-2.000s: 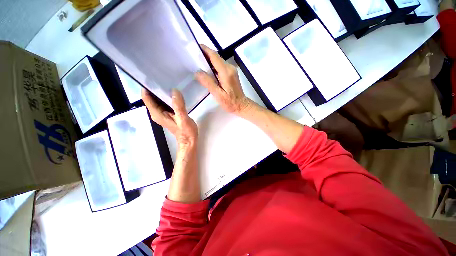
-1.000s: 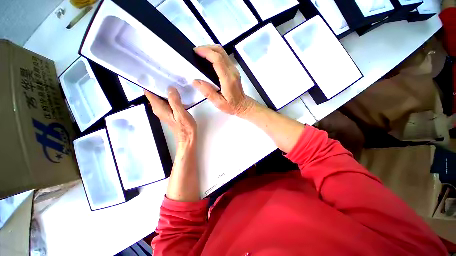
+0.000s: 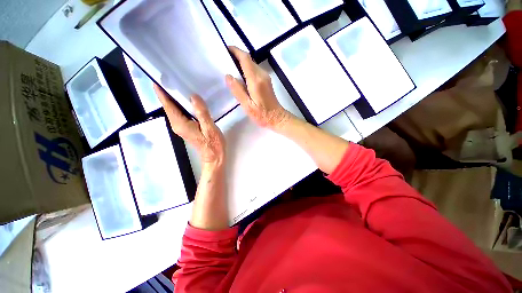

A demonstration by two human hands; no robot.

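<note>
A black box base with a white moulded inner tray (image 3: 174, 48) is held up above the white bench (image 3: 257, 166), its hollow facing me and its far end near the top edge of the picture. My left hand (image 3: 197, 129) grips its near left edge, thumb over the rim and fingers beneath. My right hand (image 3: 260, 94) grips its near right corner, thumb on the rim and fingers along the side. Both hands are bare. The fingertips under the box are hidden.
More boxes with white trays lie left (image 3: 111, 191), at the back (image 3: 260, 20) and at right (image 3: 369, 66). A large brown carton (image 3: 40, 131) stands at the far left. Brown paper (image 3: 452, 194) lies at right. A red sleeve (image 3: 512, 46) of another person shows at the right edge.
Between the earlier frames the box tilted to show its black side; now its open face is turned back towards me. Both hands have kept hold of it.
</note>
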